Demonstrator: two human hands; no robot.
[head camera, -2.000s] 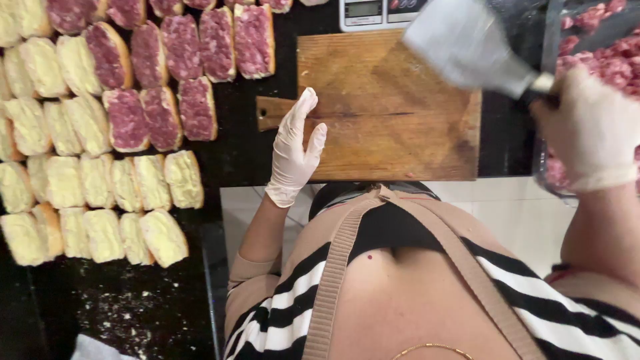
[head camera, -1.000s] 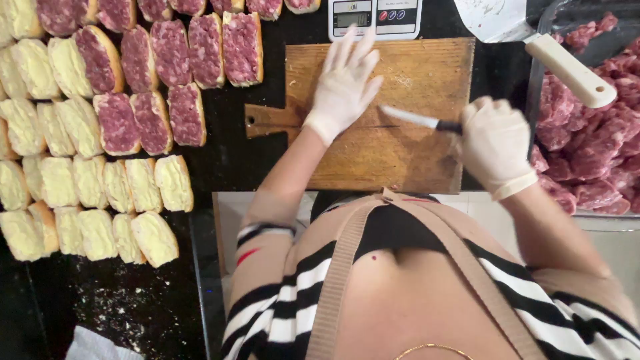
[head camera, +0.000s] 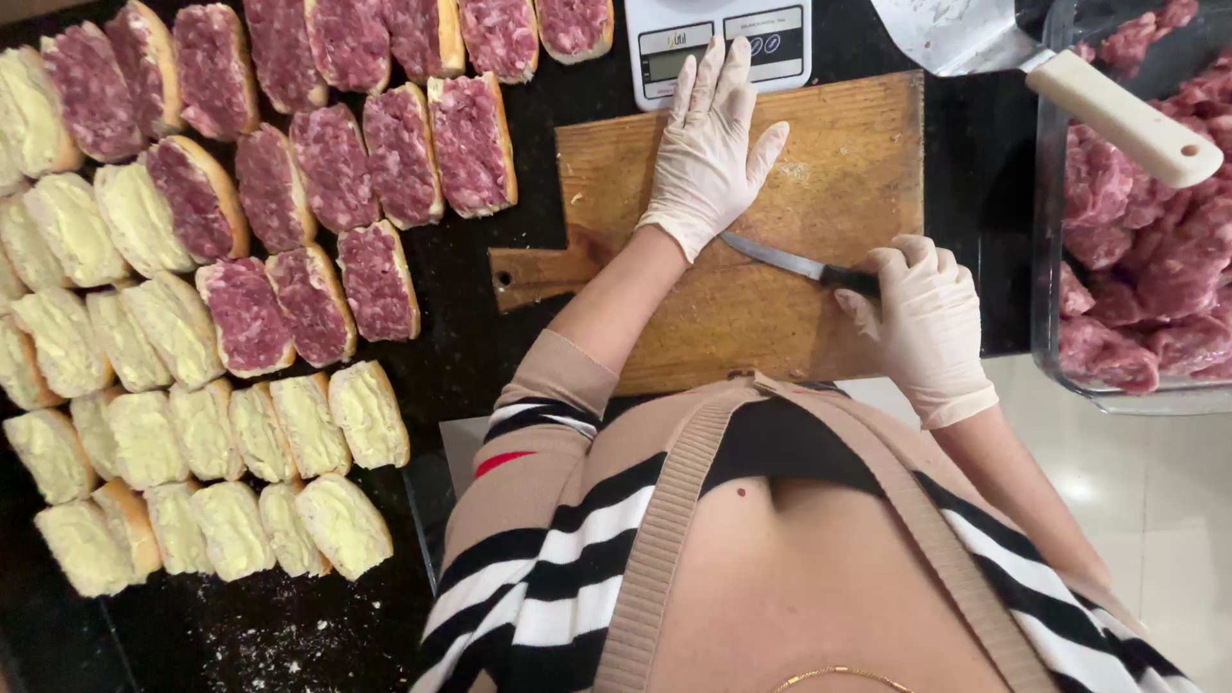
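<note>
A wooden cutting board with a handle lies before me. My left hand, in a pale glove, is spread over its upper part, fingertips reaching the front of a white digital kitchen scale; it holds nothing. My right hand, also gloved, grips the dark handle of a knife at the board's right side. The blade points left over the board, its tip near my left wrist. To the left stand rows of halved bread rolls, some topped with raw ground meat, others with a pale yellow spread.
A clear tray of raw meat chunks stands at the right. A metal spatula with a cream handle lies with its handle over the tray's edge. Crumbs dot the dark countertop at lower left.
My right hand held the spatula two seconds ago; the spatula was set down, and the hand has a knife. My left hand has moved up from the board's lower left edge toward the scale.
</note>
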